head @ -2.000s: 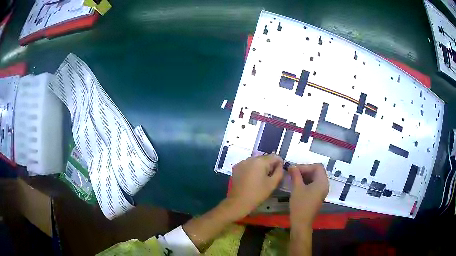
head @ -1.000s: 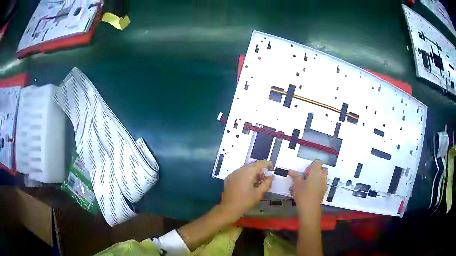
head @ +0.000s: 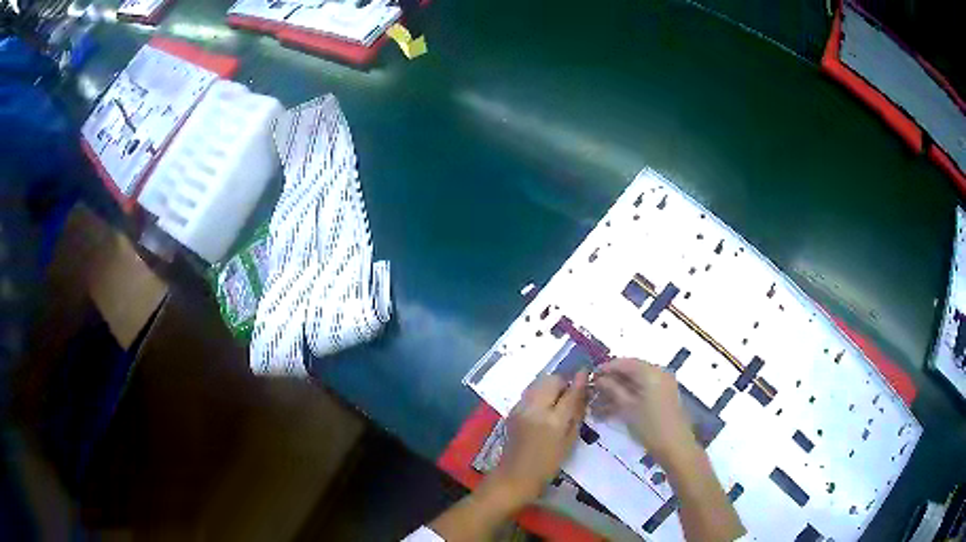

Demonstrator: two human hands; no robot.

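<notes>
A white back plate with small holes and dark patches lies tilted on red-orange foam pads. A multicolour ribbon cable and a partly hidden red wire bundle cross it. My left hand and my right hand meet over the plate's near left part, fingertips pinched close together. What is between the fingertips is too small and blurred to tell. A black tape piece lies on the plate just below them. A thin red line runs from there along the plate.
At the left are a folded white striped pile, a green bag, a ribbed white tray and another plate on red foam. More units lie at the top and right edges. A yellow piece lies at the top.
The view has turned and shifted, so the plate appears lower and more slanted. My hands have come together; the black piece seen between them a second ago now lies below my fingers.
</notes>
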